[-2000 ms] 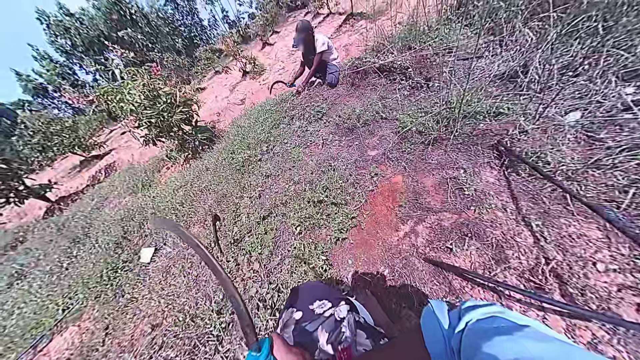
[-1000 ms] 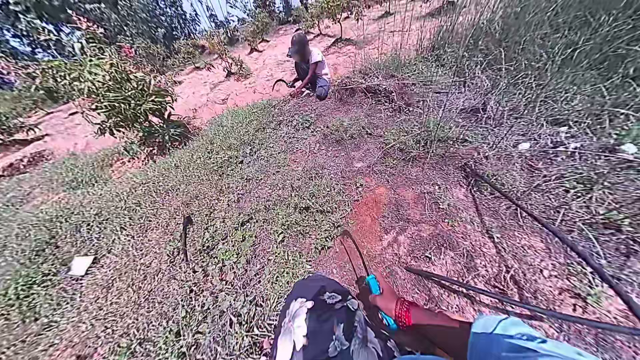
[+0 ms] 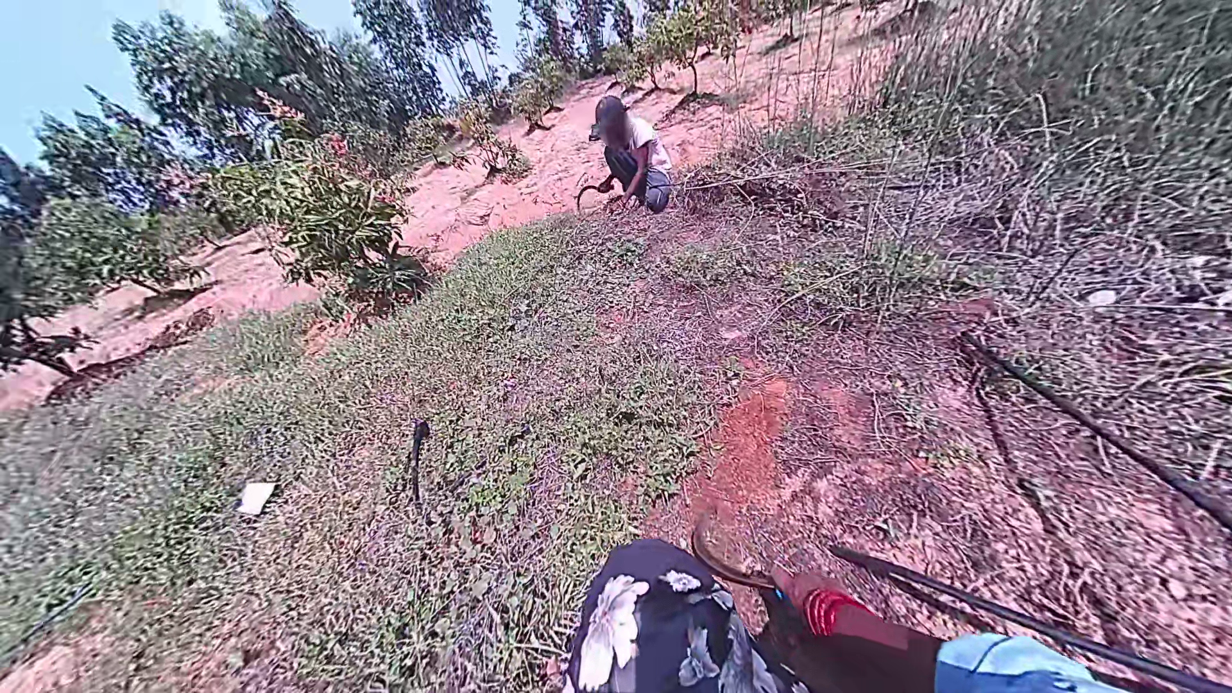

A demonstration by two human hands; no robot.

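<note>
My right hand (image 3: 807,589), with red bangles at the wrist and a light blue sleeve, is low in the view, right of the knee. It is closed around the handle of a sickle (image 3: 724,568); only a bit of blue handle shows beside the fingers. The curved blade points up and left, close over reddish bare soil (image 3: 756,443). Dark floral cloth (image 3: 640,616) covers my knee just left of the blade. Low green weeds (image 3: 577,423) grow beyond and left of the knee. I cannot make out my left hand.
A person (image 3: 635,159) crouches upslope with a curved tool (image 3: 585,197). Black pipes or hoses (image 3: 1020,611) (image 3: 1088,423) lie at right. A short dark stake (image 3: 417,462) and a pale scrap (image 3: 255,498) are at left. Dry brush (image 3: 1088,202) and a leafy shrub (image 3: 327,212) stand farther off.
The sickle was out to the left of the knee two seconds ago; my right hand has brought it to the right side. The crouching person remains in about the same place.
</note>
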